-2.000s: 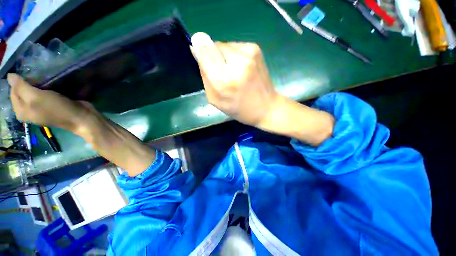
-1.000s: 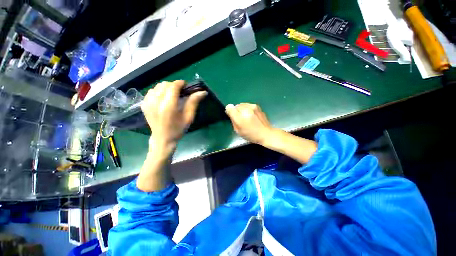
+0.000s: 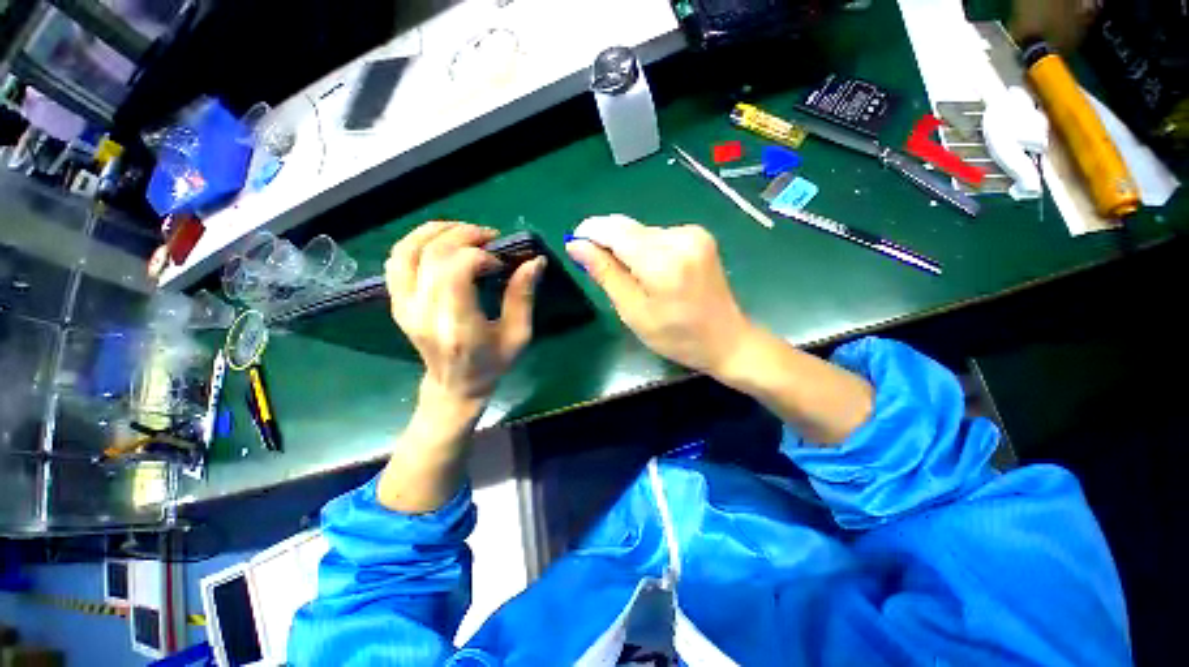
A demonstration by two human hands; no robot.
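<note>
The tablet (image 3: 359, 285) shows as a thin dark line, held on edge above the green mat. My left hand (image 3: 456, 300) grips it over its edge near the right end, thumb on the near side. My right hand (image 3: 672, 289) is just right of the tablet's end, apart from it. It pinches a small blue opening pick (image 3: 575, 244) between thumb and finger; only the tip shows. Part of the tablet is hidden behind my left fingers.
A white bottle (image 3: 627, 107) stands behind my hands below a white shelf (image 3: 443, 72). Tweezers (image 3: 724, 186), a knife (image 3: 867, 244), a battery (image 3: 848, 103) and an orange-handled tool (image 3: 1082, 130) lie right. Clear cups (image 3: 280, 265) and a yellow-black tool (image 3: 262, 407) are left.
From two seconds ago, the tablet has turned from face-on to edge-on, and my left hand has moved right along it. In the last second my right hand has lifted off the tablet's end.
</note>
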